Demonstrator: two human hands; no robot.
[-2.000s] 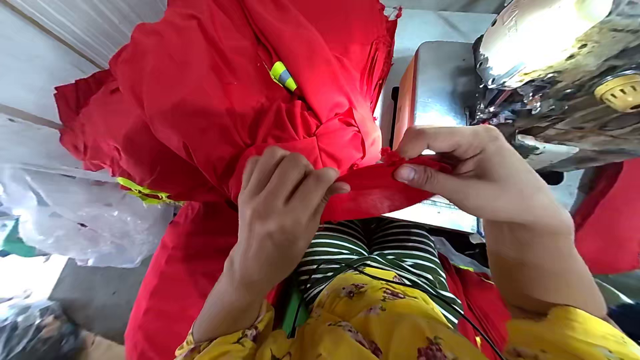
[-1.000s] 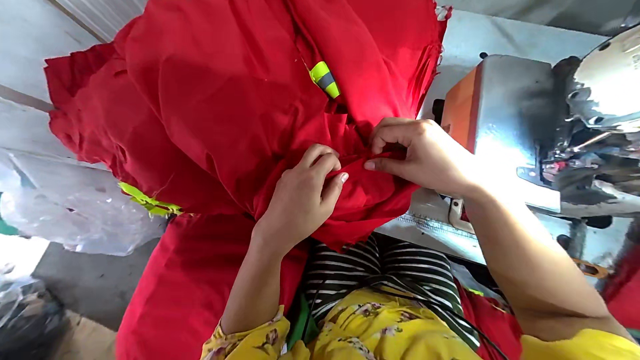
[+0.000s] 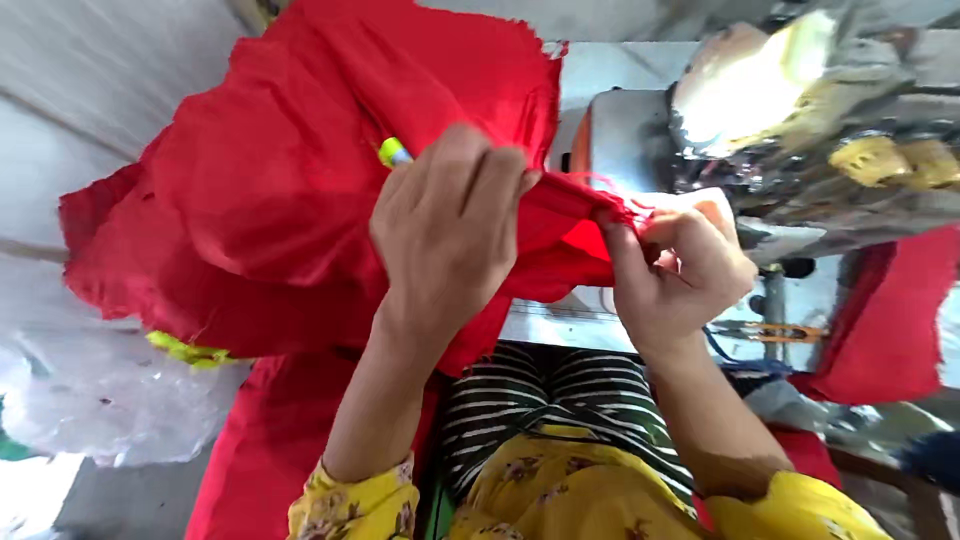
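Observation:
A large heap of red fabric with frayed edges lies to the left and in front of me. My left hand grips a folded edge of it near the centre, fingers curled over the cloth. Farther right, my right hand pinches the same edge between thumb and fingers, where loose red threads show. The stretch of cloth between the hands is drawn taut. A yellow-green and grey strip shows just behind my left hand.
A sewing machine stands at the right on a white table. Orange-handled thread snips and another red cloth piece lie below it. Clear plastic is at the left, beside a yellow-green strip.
My hands have moved apart, my right hand to the right, and the fabric edge between them is now stretched. One second ago they were close together on bunched cloth.

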